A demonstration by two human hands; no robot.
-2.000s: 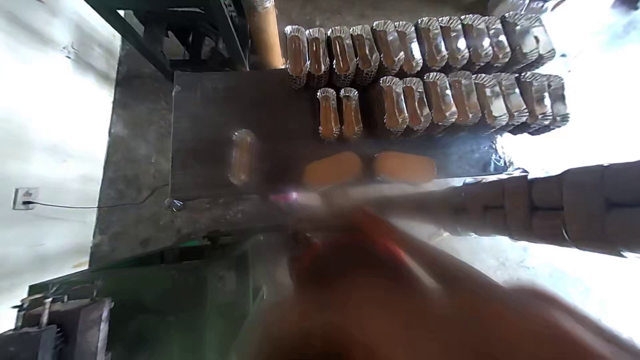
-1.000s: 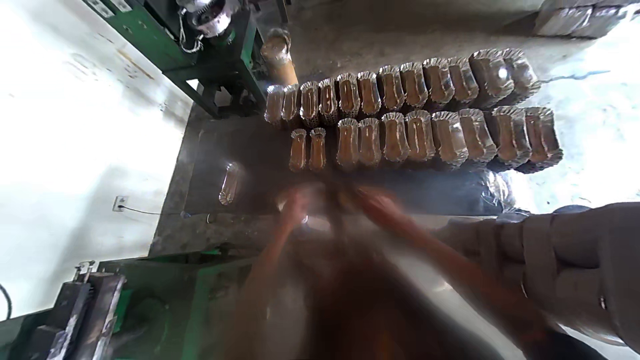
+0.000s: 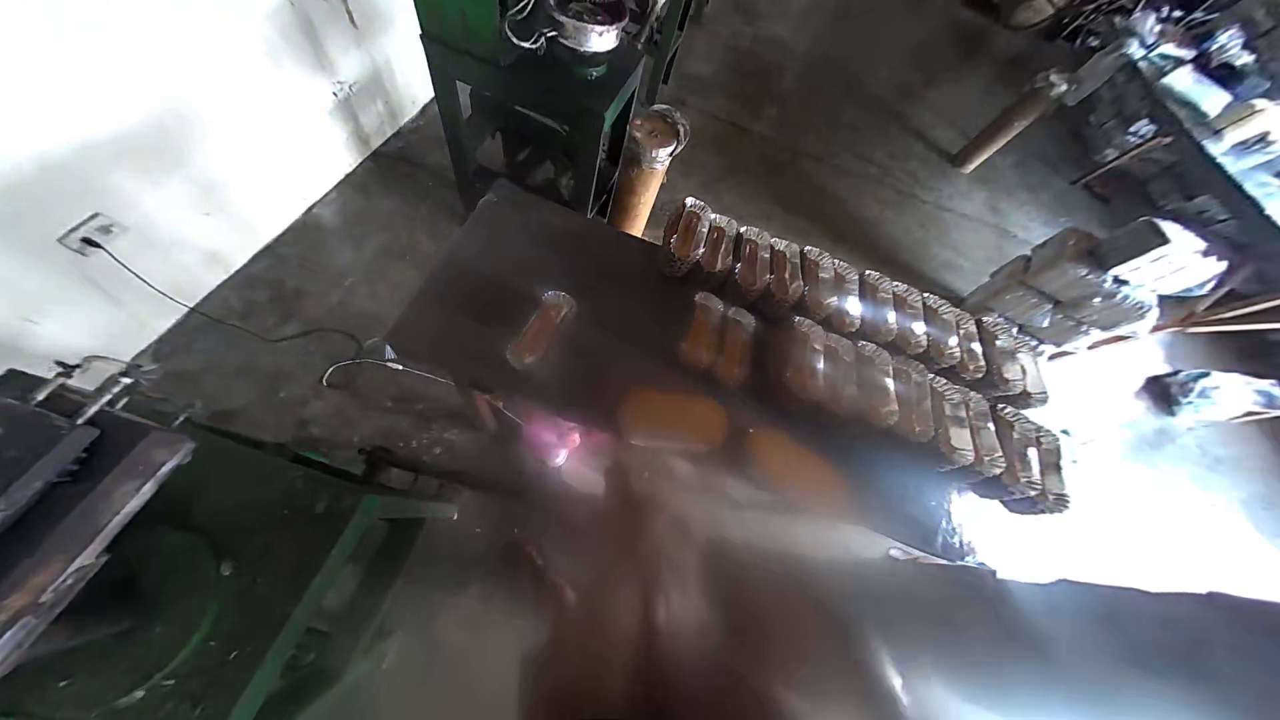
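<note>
Low in the middle of the head view is a heavy brown blur, where my arms seem to be; my left hand and my right hand cannot be made out, nor whether they hold anything. Just beyond the blur, two flat orange-brown oval pieces (image 3: 673,418) lie side by side at the near edge of the dark table (image 3: 600,262). A pink glow (image 3: 556,440) shows left of them. One clear fluted plastic tray (image 3: 541,329) lies alone farther left. Two more small trays (image 3: 717,338) stand near the stacks of fluted trays (image 3: 868,383), which run in two rows to the right.
A green metal stand (image 3: 535,85) and a brown cylinder with plastic wrap (image 3: 645,172) stand behind the table. At left are a dark metal machine part (image 3: 90,510) and a black cord (image 3: 200,318) from a wall outlet (image 3: 93,234). Wrapped bundles (image 3: 1075,275) lie at back right.
The view has turned, showing more floor and the bundles at right. Both forearms, seen reaching to the table a second ago, are now a blur.
</note>
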